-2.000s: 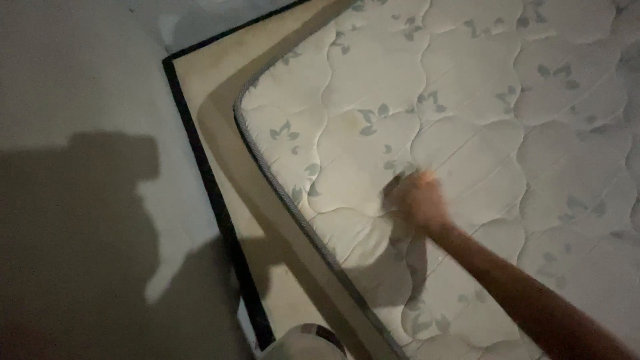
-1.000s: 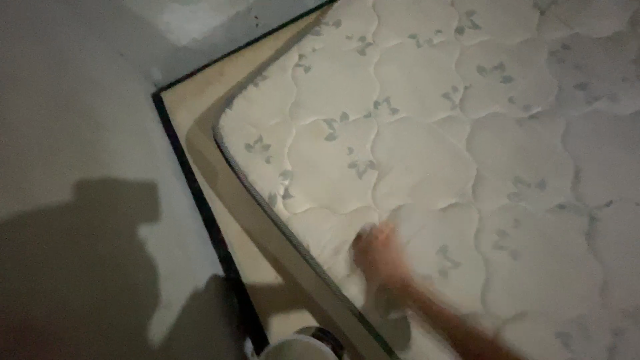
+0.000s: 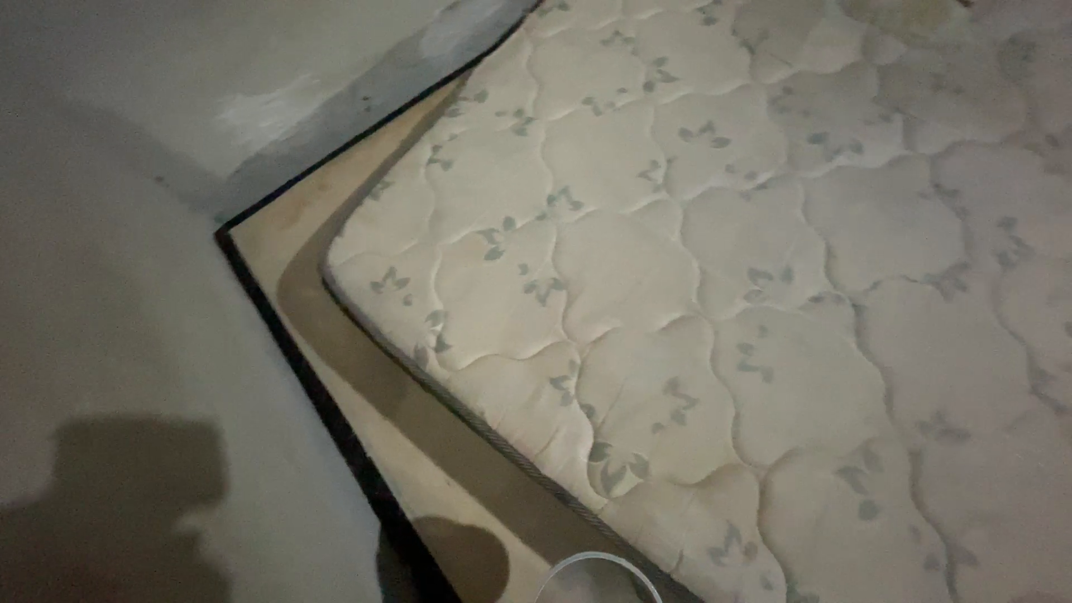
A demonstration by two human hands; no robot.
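Note:
Neither of my hands shows in the head view now. A quilted mattress (image 3: 636, 276) with a pale cover and grey-green leaf print fills the middle and right. Its piped edge (image 3: 519, 459) runs from the left corner down to the bottom. Under and beside it lies a tan board-like surface (image 3: 368, 419) with a dark border (image 3: 310, 373). At the bottom edge, the pale round rim of a container (image 3: 595, 556) is partly in view; its contents cannot be made out.
A grey wall or floor surface (image 3: 109, 318) lies left of the dark border, with shadows on it. Pale patches (image 3: 268, 109) mark the surface at the upper left. A yellowish stain (image 3: 904, 17) shows on the mattress at the top right.
The hand and forearm that were over the mattress in both earlier frames are out of view now.

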